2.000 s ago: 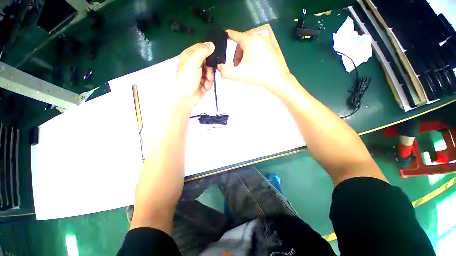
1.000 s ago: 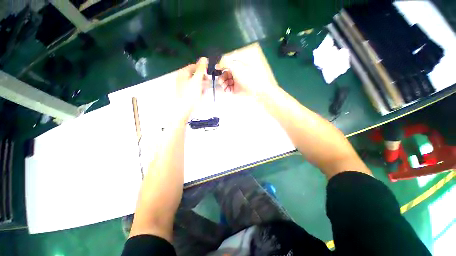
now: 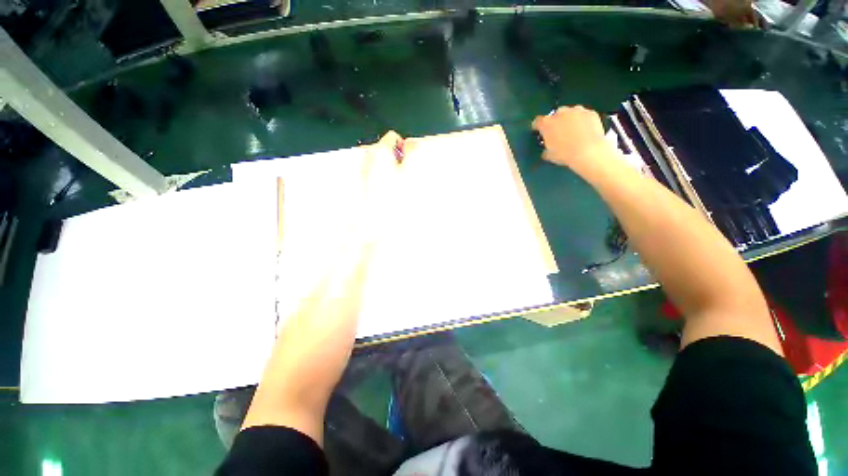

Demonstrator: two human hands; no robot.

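The white work board (image 3: 446,223) lies in front of me. My left hand (image 3: 383,153) is over its back edge, washed out by glare. A small dark reddish spot shows at its fingertips, and I cannot tell whether it is held. My right hand (image 3: 569,136) is over the green bench beyond the board's back right corner, fingers curled. A small dark thing (image 3: 540,139) shows at its fingertips, and I cannot tell whether it is gripped. A black cord bundle (image 3: 616,239) lies on the bench right of the board.
Rows of black cases (image 3: 711,158) lie on stacked boards at the right. Loose dark parts and cords lie on the green bench (image 3: 372,79) beyond. A small black block (image 3: 50,236) sits at the far left. A pale metal post (image 3: 84,121) stands at the left.
My hands have parted; the right moved right, off the board. The black adapter between them and its cord bundle no longer show on the board. The view has shifted, showing more bench beyond.
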